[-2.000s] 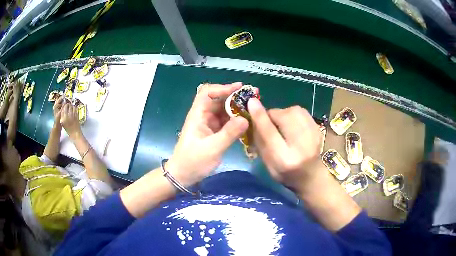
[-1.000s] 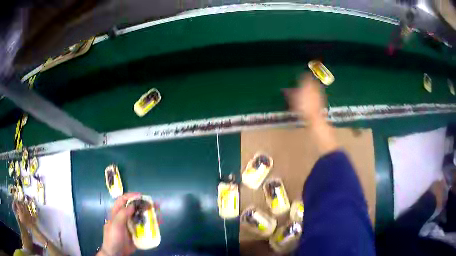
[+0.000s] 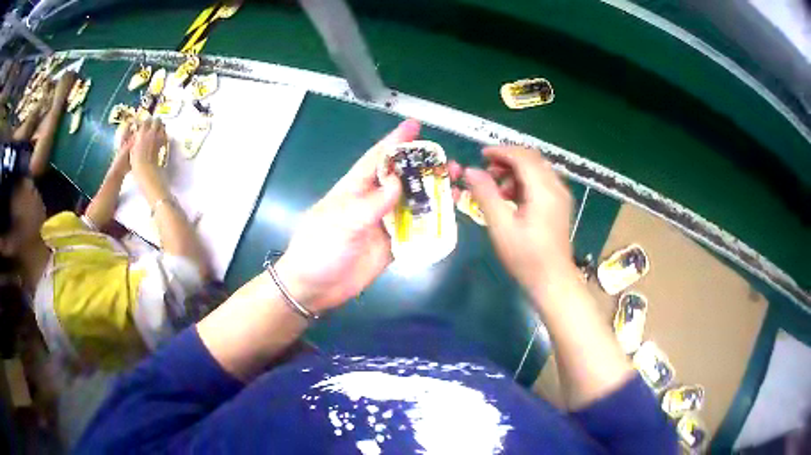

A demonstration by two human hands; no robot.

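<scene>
My left hand [image 3: 342,235] holds a partly assembled unit [image 3: 418,209] upright, its open face towards me. The white oblong shell shows a dark board at the top and middle and bright yellow parts beside and below it. My right hand [image 3: 525,209] is just right of the unit, fingers bent and close together. A small reddish spot shows at the fingertips by the shell's edge; I cannot tell whether it is a part or a finger. Another yellow and white unit [image 3: 469,207] shows partly behind the right fingers.
Several units lie on the brown cardboard sheet [image 3: 702,267] at right. One unit [image 3: 527,92] lies on the green belt [image 3: 622,98] beyond the metal edge [image 3: 462,120]. A grey post [image 3: 345,44] stands ahead. At left, a neighbour's hands work above a white sheet [image 3: 258,115] with several units.
My right hand has come back from over the belt to beside the held unit. My left hand still holds a unit, now more central in view. The camera view has shifted.
</scene>
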